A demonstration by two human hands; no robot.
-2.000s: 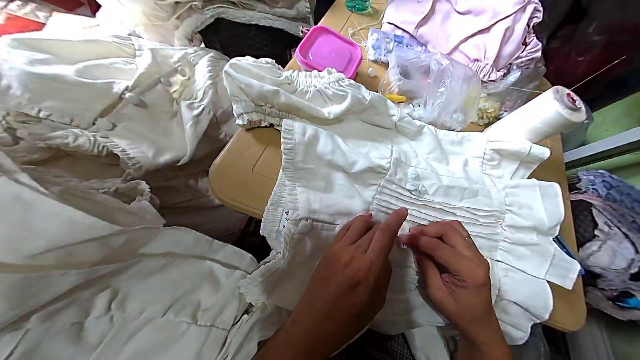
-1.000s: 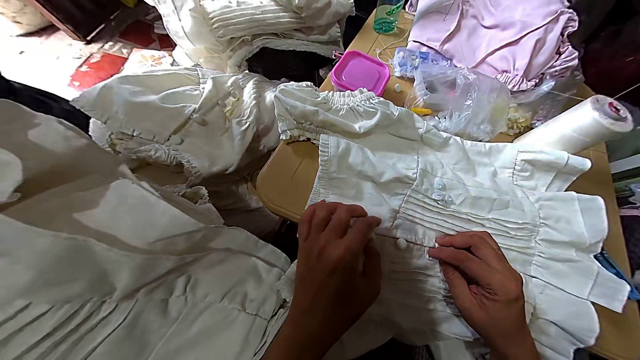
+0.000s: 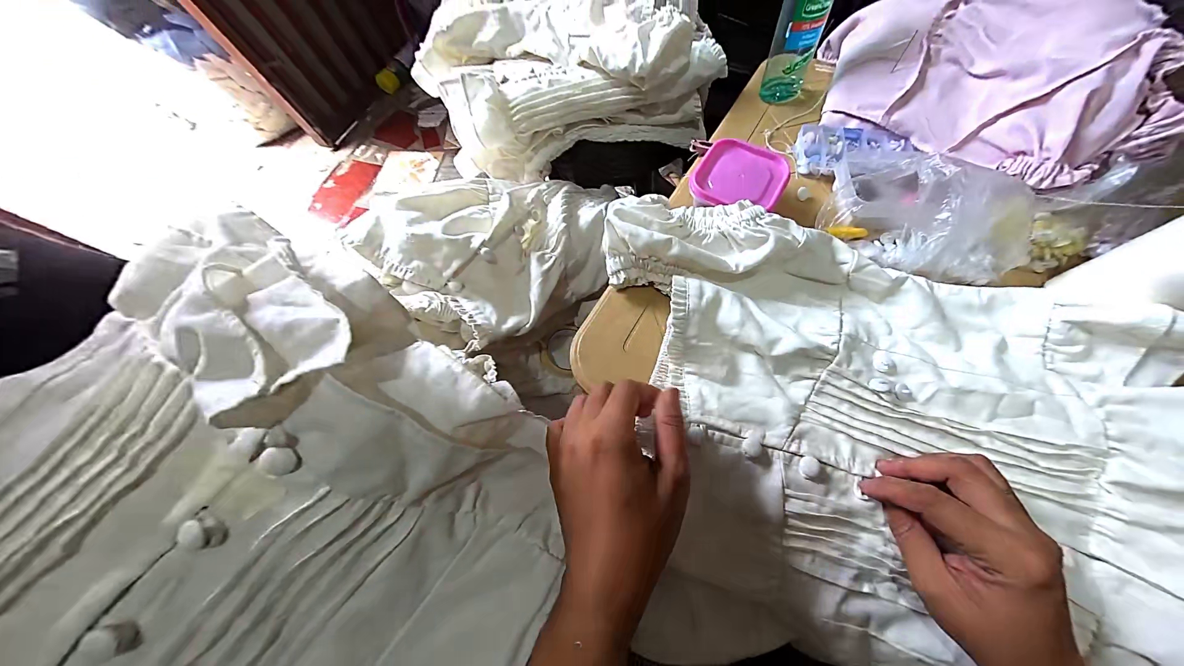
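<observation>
A white pleated garment [image 3: 934,351] with ruffles and covered buttons lies over a tan tabletop [image 3: 620,338]. My right hand [image 3: 971,546] pinches a small white button [image 3: 862,490] on its button line with thumb and fingertips. Left of that, another covered button [image 3: 810,467] shows on the same line. My left hand [image 3: 620,462] is at the garment's gathered left edge, fingers curled and thumb apart; whether it holds thread or cloth cannot be told. A second white garment [image 3: 370,527] with pleats and covered buttons fills the lower left, beside my left wrist.
A pink plastic lid or tray [image 3: 740,174], a clear plastic bag [image 3: 934,217], a green-tinted bottle [image 3: 794,55] and pink cloth [image 3: 999,83] are at the table's back. A white thread cone [image 3: 1128,254] is at right. White garments are piled [image 3: 564,83] behind the table's left corner.
My left hand has moved left, away from the button line to the garment's edge. My right hand remains at the button line. The view has swung left.
</observation>
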